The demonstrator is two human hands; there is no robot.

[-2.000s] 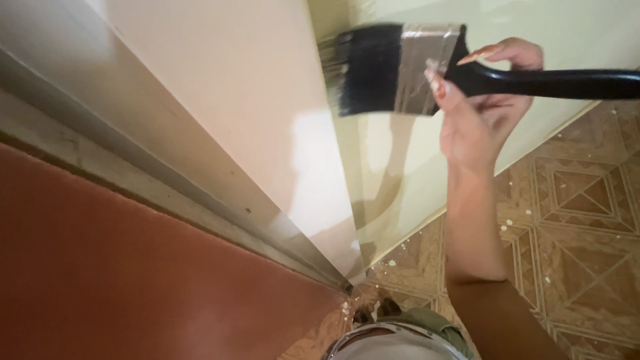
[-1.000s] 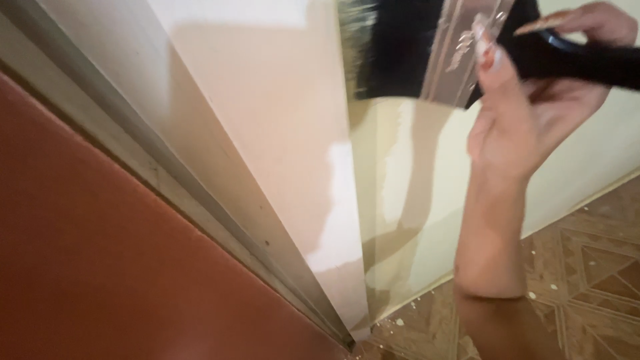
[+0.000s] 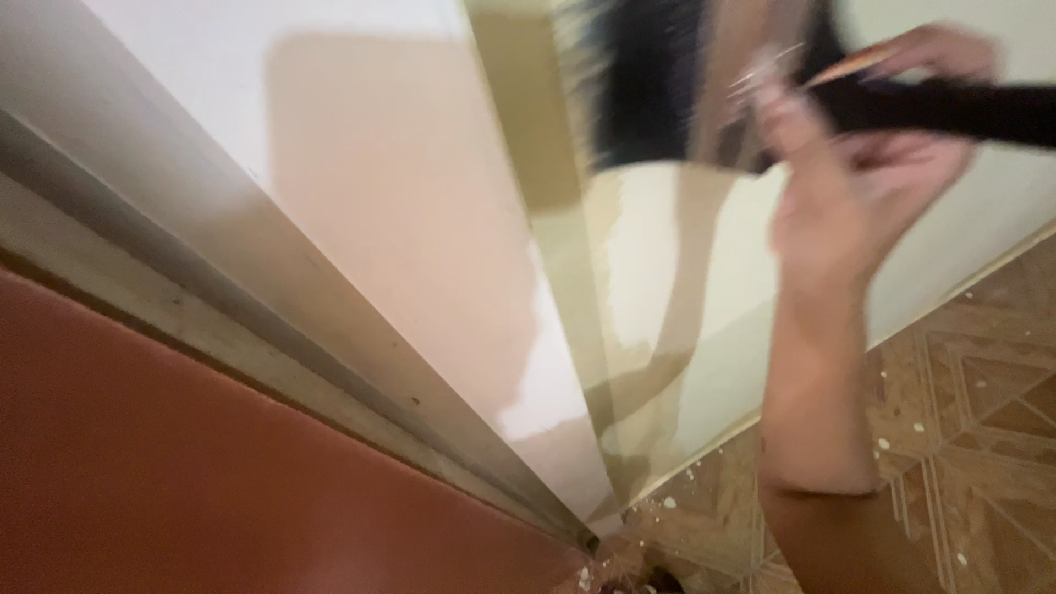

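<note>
My right hand (image 3: 858, 181) grips a wide paintbrush (image 3: 652, 82) where its black handle meets the metal ferrule, at the upper right. The brush lies sideways, with its dark bristles toward the left and pale paint at their tips. It is blurred, and its top edge is cut off. The tips are near the narrow yellowish strip (image 3: 528, 124) beside the pale door frame (image 3: 396, 214); whether they touch cannot be told. Shadows of the hand and brush fall on the frame and the cream wall (image 3: 734, 264). My left hand is out of view.
A reddish-brown door (image 3: 206, 462) fills the lower left, beside the frame's grooved inner edge (image 3: 272, 280). At the lower right the brown patterned floor (image 3: 949, 412) bears pale paint spots. Part of a dark object (image 3: 652, 582) shows at the bottom edge.
The view has come closer to the frame and wall. My right hand still holds the brush; my clothing, seen at the bottom two seconds ago, is out of view.
</note>
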